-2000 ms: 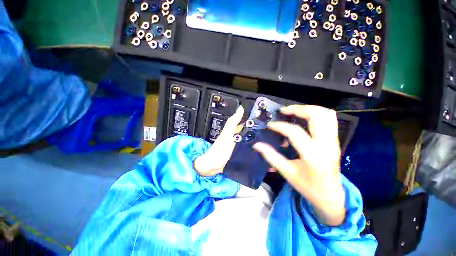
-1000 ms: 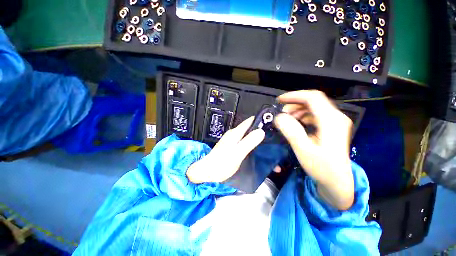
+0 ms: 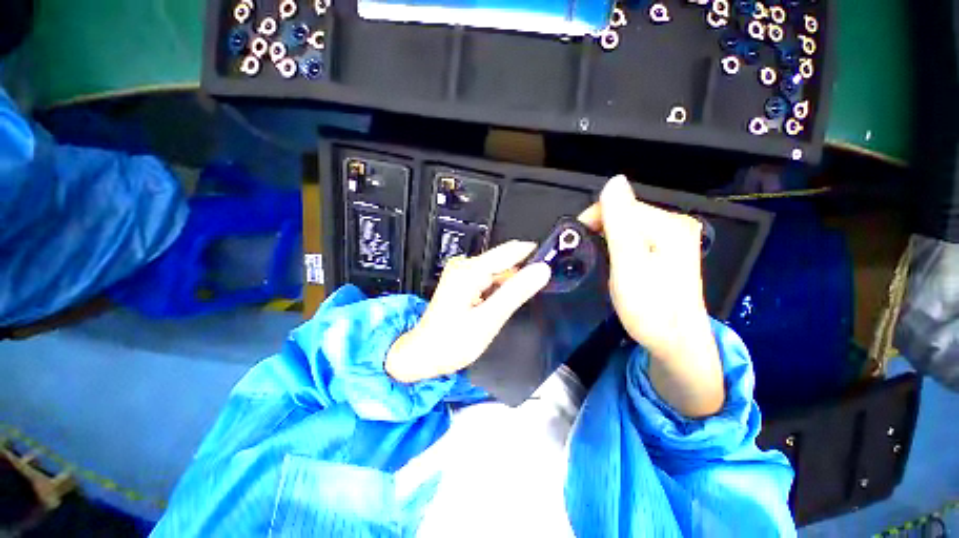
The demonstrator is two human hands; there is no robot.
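Note:
My left hand [image 3: 463,315] grips a dark, glossy phone-size panel, which looks like a back cover [image 3: 515,355], over the phone tray. The panel is tilted, with its camera end up. A pale-rimmed lens ring [image 3: 569,239] and a dark ring show at that end. My right hand [image 3: 654,263] is at the panel's right upper edge, fingers close together; whether it grips the panel is hard to tell. Two open phone bodies, one at the left [image 3: 375,226] and one beside it [image 3: 461,223], lie in the phone tray [image 3: 536,200].
Above is a wide black parts tray [image 3: 515,89] with many scattered rings and a shiny blue panel stack [image 3: 484,13]. A person's blue sleeve [image 3: 95,215] is at the left. A black slotted tray [image 3: 841,447] lies at lower right, below a grey plastic bag [image 3: 930,305].
The pale rings and dark ring on the panel are turned and nearer its upper end. My right hand has moved from over the panel to its right edge. The trays sit slightly higher in view.

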